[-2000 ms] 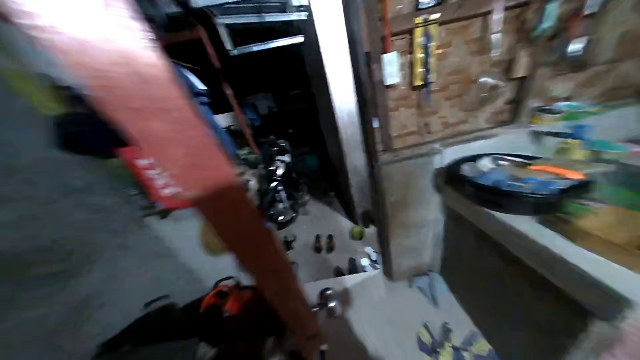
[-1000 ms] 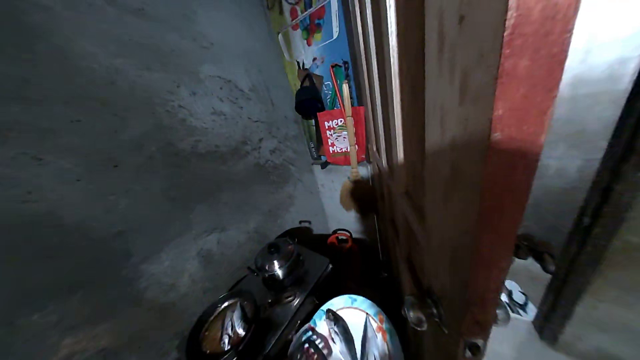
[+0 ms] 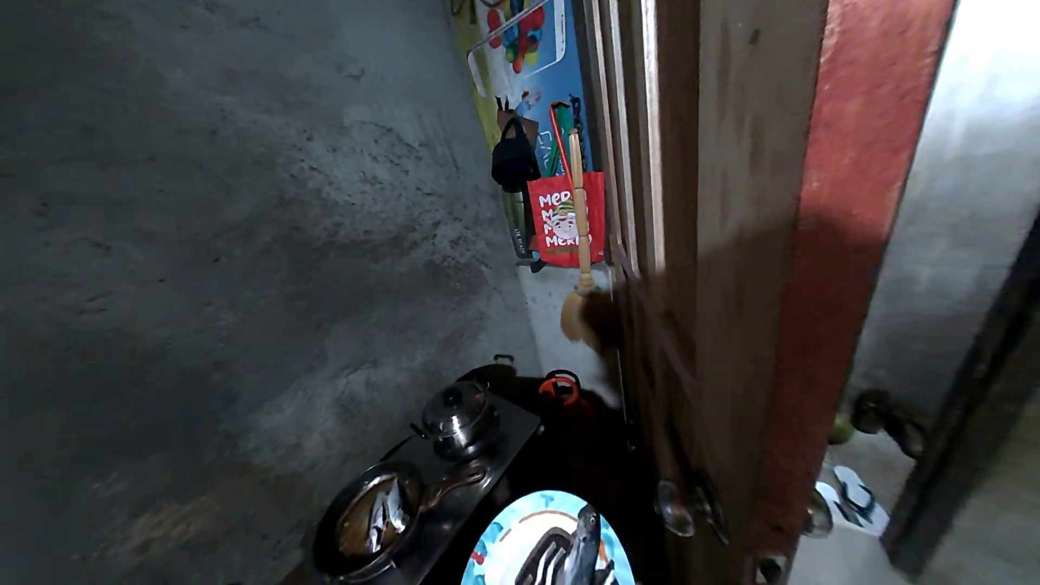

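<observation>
Neither of my hands shows in the view. At the bottom middle is a plate with a blue patterned rim (image 3: 485,546), bearing several whole fish (image 3: 583,548); what supports it is out of sight. To its left, a dark frying pan (image 3: 325,532) with brown liquid and fish (image 3: 387,516) in it sits on a stove (image 3: 508,431). Behind the pan, a lidded metal pot (image 3: 455,416) stands on the same stove.
A wooden door (image 3: 739,203) with a metal knob (image 3: 674,508) stands right of the plate, beside a red post (image 3: 853,162). A concrete wall (image 3: 244,244) rises at left. A broom (image 3: 582,219) and red bag (image 3: 548,191) hang behind. Slippers (image 3: 853,493) lie at lower right.
The view has swung from the doorway and counter to the stove corner. Since one second ago, the plate of fish sits lower in the view, with less of it showing.
</observation>
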